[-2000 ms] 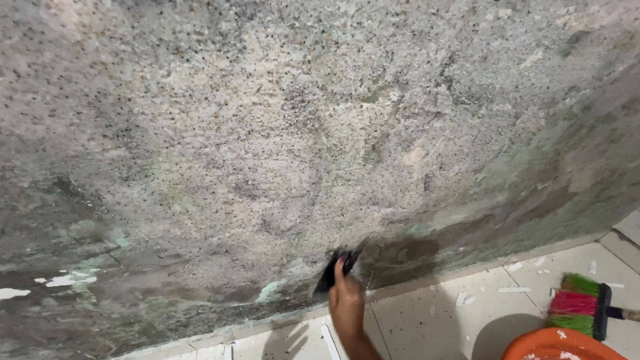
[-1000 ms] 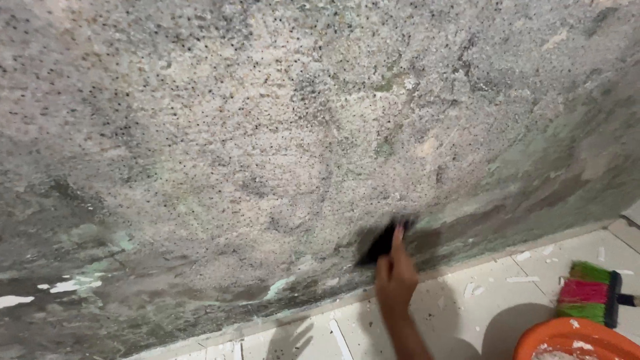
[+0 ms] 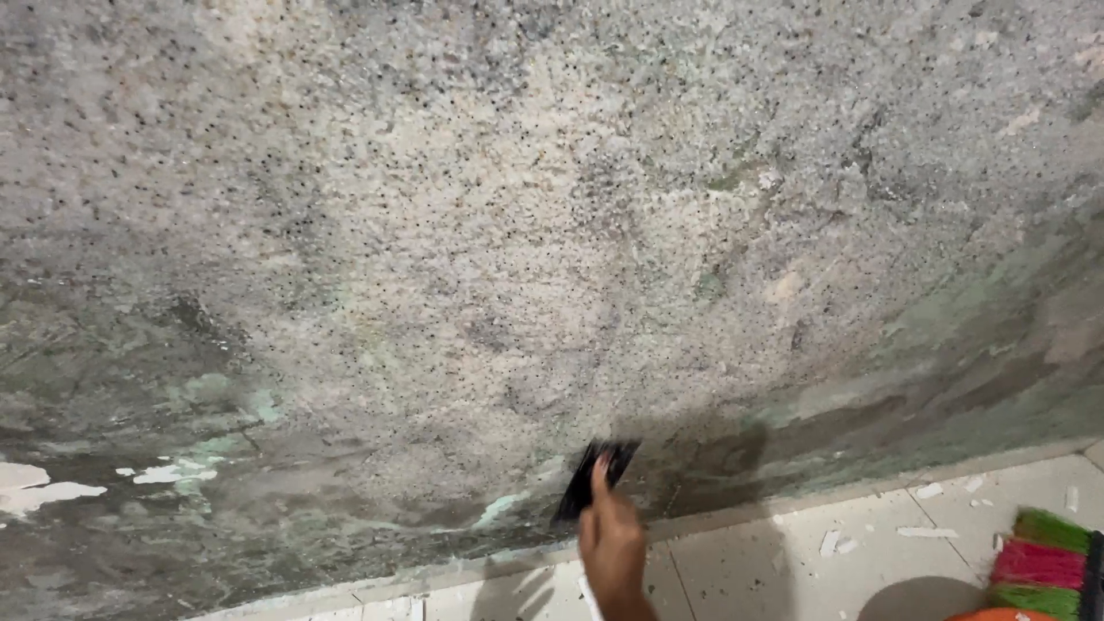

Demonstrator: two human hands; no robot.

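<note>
One bare hand (image 3: 612,539) is in view, at the bottom centre; I take it for my right hand. It grips a dark, flat, blade-like tool (image 3: 597,483), probably a brush or scraper, with the index finger laid along it. The tool is against the lower part of a rough, speckled grey wall (image 3: 517,276), a little above the floor edge. Green and white paint remnants (image 3: 177,470) show low on the wall at the left. My left hand is out of the frame.
Pale floor tiles (image 3: 724,569) meet the wall, scattered with paint flakes (image 3: 927,532). A broom head with green and pink bristles (image 3: 1039,565) lies at the lower right. The rim of an orange tub (image 3: 992,615) just shows beside it.
The hand and dark tool moved up and right along the wall, then back down and left. The orange tub has mostly left the frame as the view shifted.
</note>
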